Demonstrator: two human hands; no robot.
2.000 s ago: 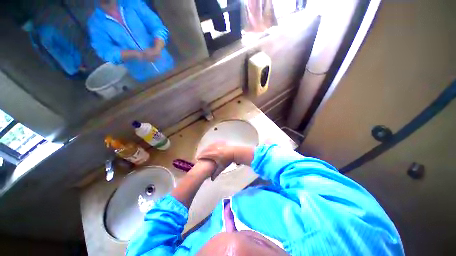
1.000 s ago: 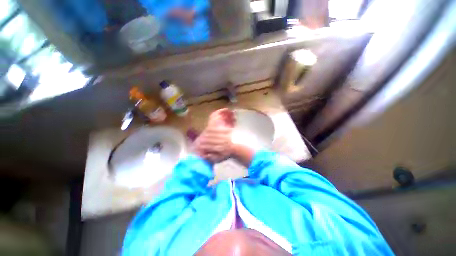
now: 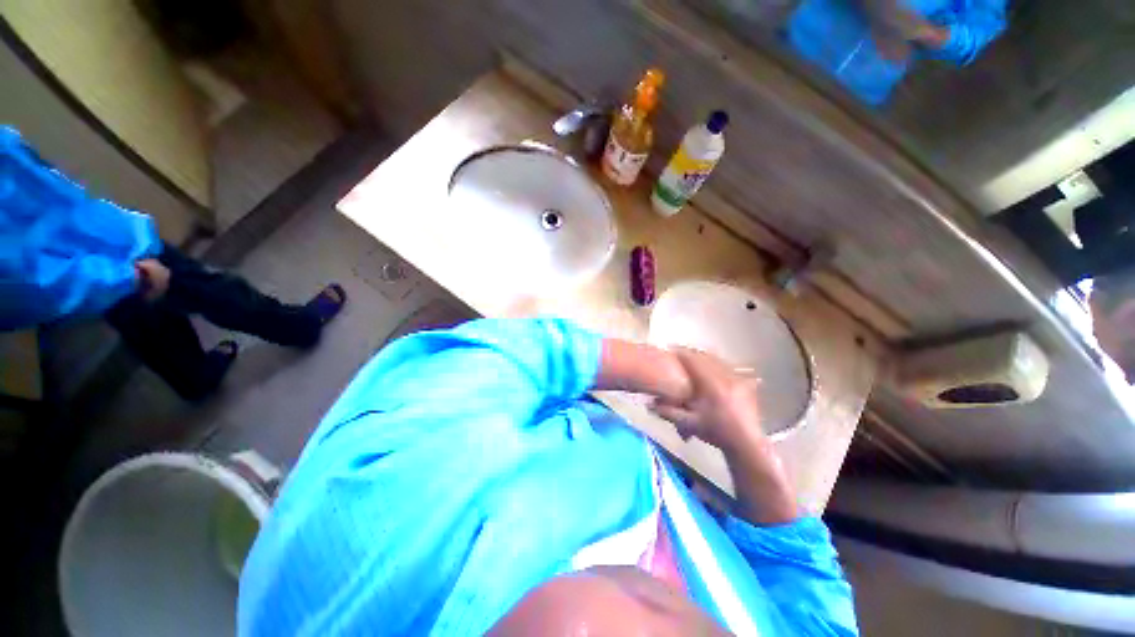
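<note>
My left hand (image 3: 662,376) and my right hand (image 3: 722,401) are bare and pressed together over the near edge of the right washbasin (image 3: 753,346). My right hand lies around my left hand, whose fingers are partly hidden. No object shows in them. The faucet (image 3: 797,271) stands behind this basin, apart from my hands. The left washbasin (image 3: 523,205) has a dark drain. A purple-pink brush (image 3: 642,275) lies between the basins. An orange pump bottle (image 3: 629,139) and a white and yellow bottle (image 3: 688,167) stand upright behind them.
Another person in a blue jacket (image 3: 62,243) and dark trousers is at the left. A large white bucket (image 3: 143,548) stands on the floor at lower left. A cream wall dispenser (image 3: 983,371) is at the right, near a pale pipe (image 3: 1058,523). A mirror is above.
The view has turned left, so the counter appears tilted and the other person and bucket are now in view. My hands stay together and are now at the right basin's near edge.
</note>
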